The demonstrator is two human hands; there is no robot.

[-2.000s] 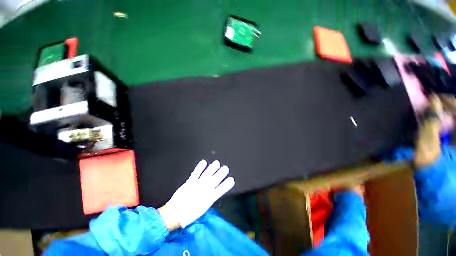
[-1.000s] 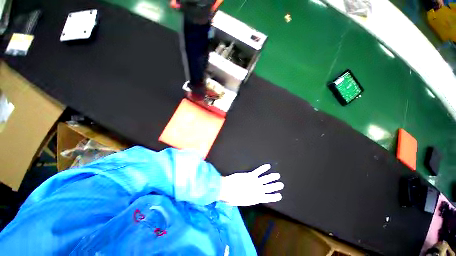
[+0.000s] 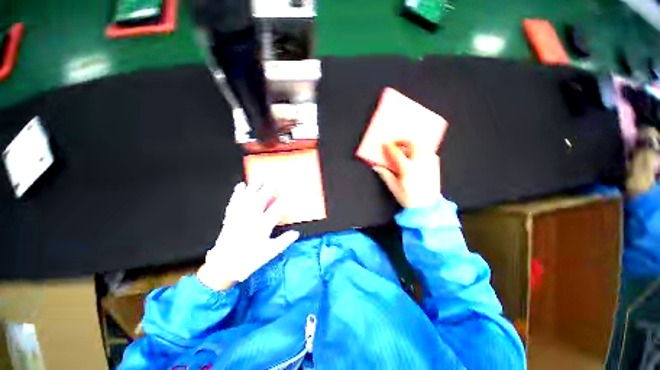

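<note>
My left hand [image 3: 250, 227], in a white glove, lies with spread fingers over the lower left part of the red-orange work pad [image 3: 297, 181]; it holds nothing that I can see. My bare right hand [image 3: 414, 173] grips the near edge of a second red-orange pad [image 3: 409, 124] over the black mat, right of the screw feeder. The white-grey screw feeder [image 3: 295, 83] stands directly behind the work pad. The electric screwdriver [image 3: 239, 65] hangs large and blurred in front of the feeder.
The green belt [image 3: 362, 29] runs along the back with a circuit board unit [image 3: 427, 11], another on a red pad [image 3: 140, 11], and a loose pad [image 3: 545, 41]. A white square plate [image 3: 27, 157] lies left. An open carton [image 3: 572, 282] is at right. Another person's arm [image 3: 642, 217] is at the right edge.
My right hand has come into view with a red-orange pad, right of the feeder. My left hand has moved left from the bare mat onto the work pad. The camera view has turned.
</note>
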